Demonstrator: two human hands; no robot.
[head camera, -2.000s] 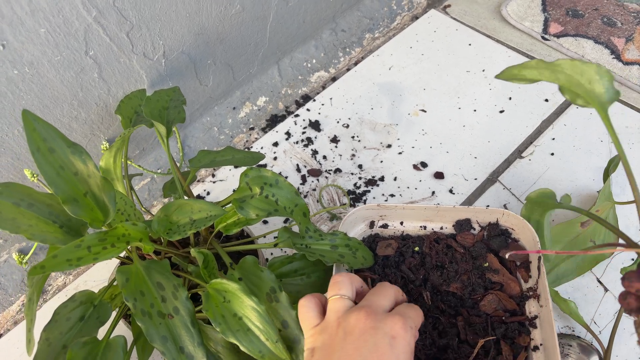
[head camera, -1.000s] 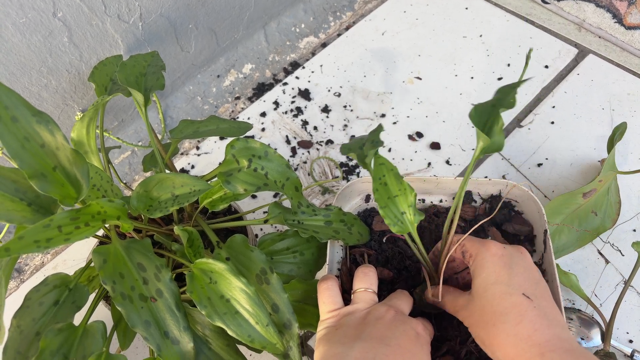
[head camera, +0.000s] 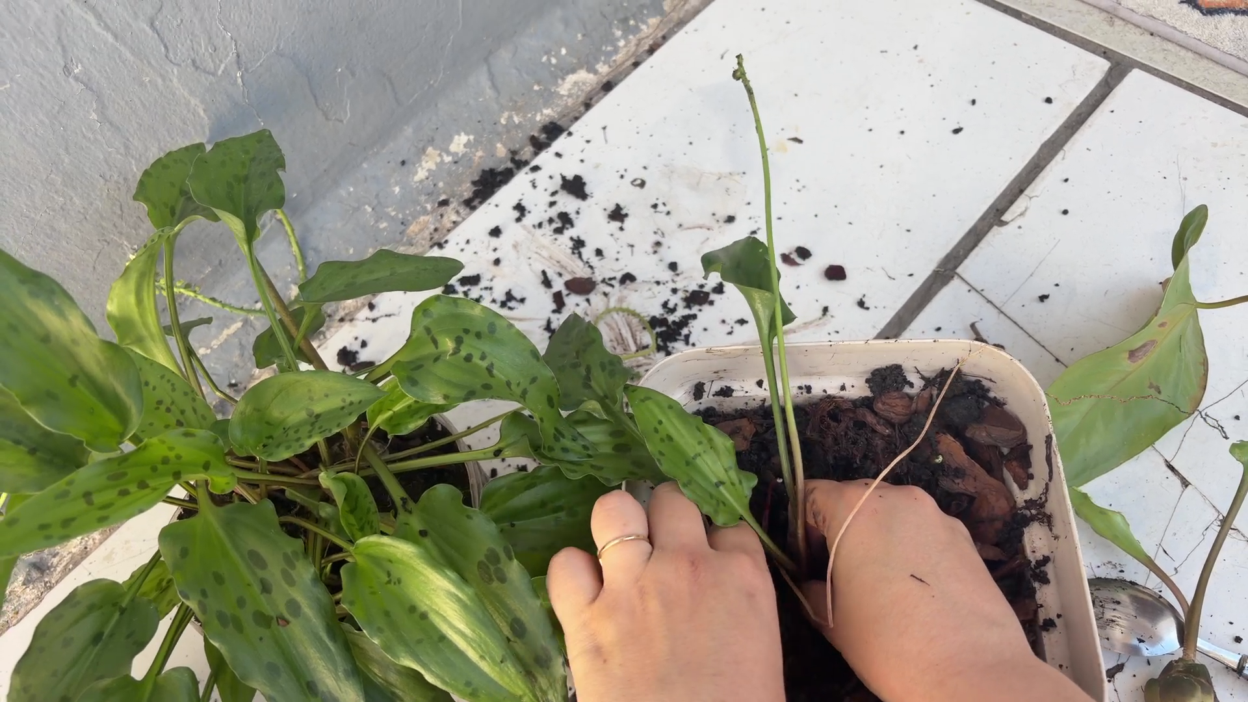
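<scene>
A small leafy plant (head camera: 788, 429) with a tall thin stalk and a spotted leaf stands in a cream plastic planter (head camera: 1058, 507) of dark soil and bark chips (head camera: 975, 478). My right hand (head camera: 916, 575) is at its base, fingertips hidden in the soil; a pale root trails over this hand. On the planter's left side, my left hand (head camera: 673, 595), with a ring on one finger, reaches down beside the plant, its fingertips out of sight. Whether it grips anything cannot be seen. To the left grows a bushy plant with dark-spotted leaves (head camera: 253, 585) in a pot.
Dark soil crumbs (head camera: 575, 185) lie scattered over white floor tiles (head camera: 877, 117) by a grey wall (head camera: 146, 78). Right of the planter are a metal spoon (head camera: 1131, 616) and another loose plant with broad leaves (head camera: 1131, 390). A mat edge shows at the top right.
Two seconds ago only my left hand showed, at the planter. One second ago my right hand was holding the small plant in the planter; now that hand is deeper in the soil at its base.
</scene>
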